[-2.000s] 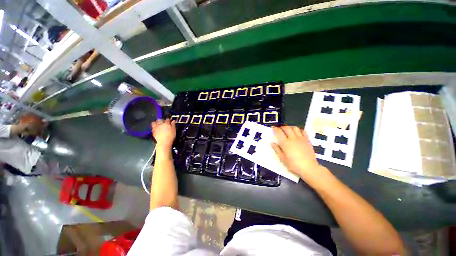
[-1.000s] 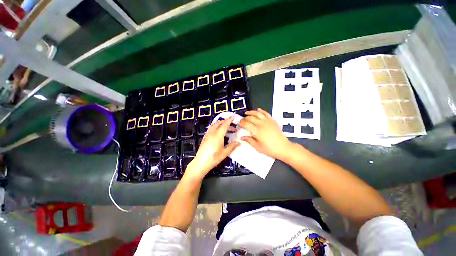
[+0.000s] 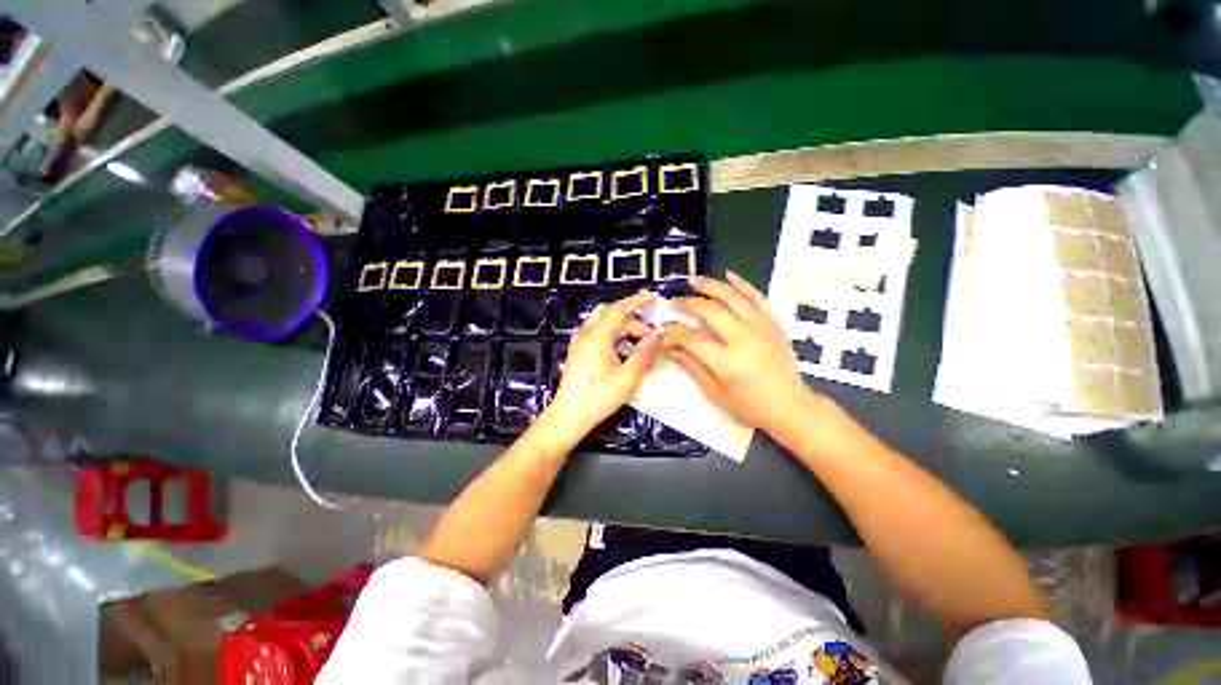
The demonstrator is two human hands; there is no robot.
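A white die-cut adhesive sheet (image 3: 692, 412) lies slanted over the lower right part of the black blister tray (image 3: 431, 351). My left hand (image 3: 599, 359) and my right hand (image 3: 737, 345) meet over its upper end, fingers bent and close together, and both hold the sheet there. The fingers cover the cutouts and whatever small piece may be between them. The tray has yellow-outlined parts in its top two rows; the lower rows look all black and glossy.
A used adhesive sheet (image 3: 840, 288) with dark cutouts lies right of the tray. Further right is a stack of sheets (image 3: 1022, 311) with tan squares. A round fan-like device (image 3: 261, 272) with purple rim and white cord (image 3: 303, 448) stands left. A red stool (image 3: 150, 501) is on the floor.
My left hand has left the side of the fan-like device and joined my right hand at the sheet. The sheet's cutouts are now covered by fingers. The camera view has shifted.
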